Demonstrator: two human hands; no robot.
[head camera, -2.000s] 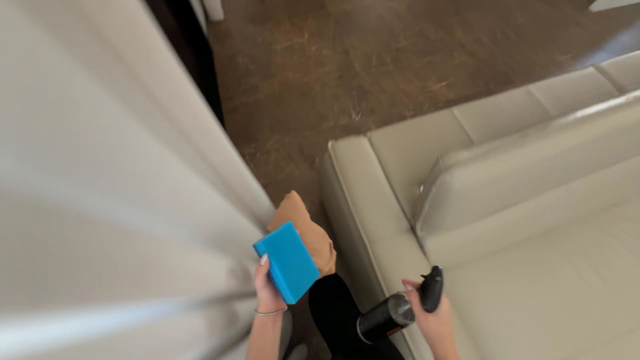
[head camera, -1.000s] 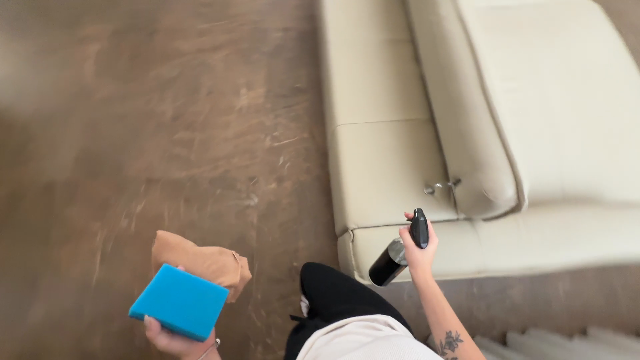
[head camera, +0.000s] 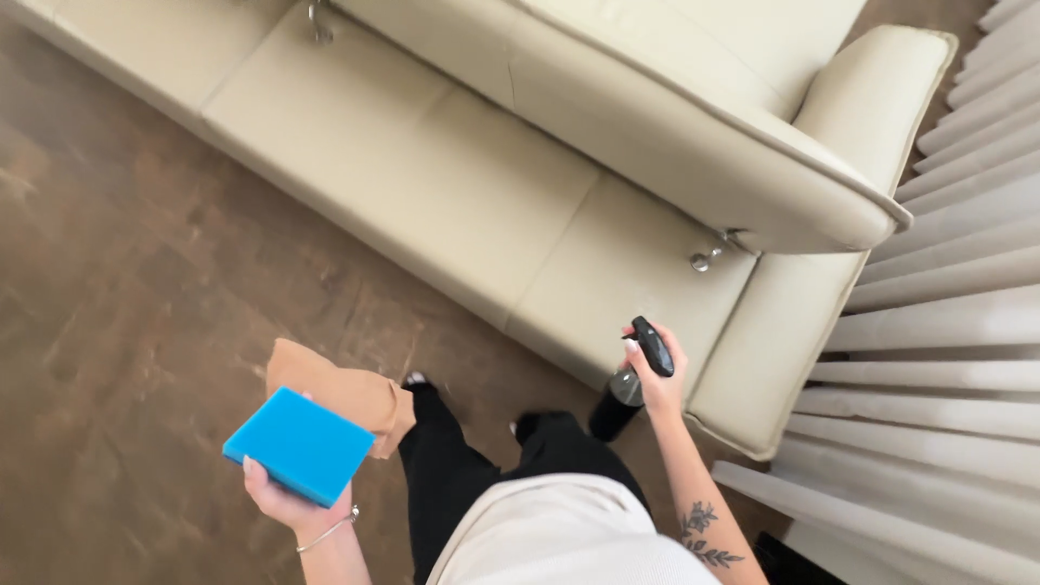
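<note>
My left hand, at the lower left, holds a bright blue sponge with its broad face turned up. A tan cloth hangs out beyond the sponge on the same side; how the fingers hold it is hidden. My right hand is closed around the neck of a dark spray bottle with a black trigger head. The bottle tilts down to the left, near the edge of a cream leather sofa.
The sofa's back cushion carries metal fittings at its foot. An armrest stands right of my right hand. Pale pleated curtains hang at the right. Brown flooring stretches along the left.
The view has swung strongly, from the curtain beside my left hand to the rear length of the sofa. Both hands keep hold of the same things.
</note>
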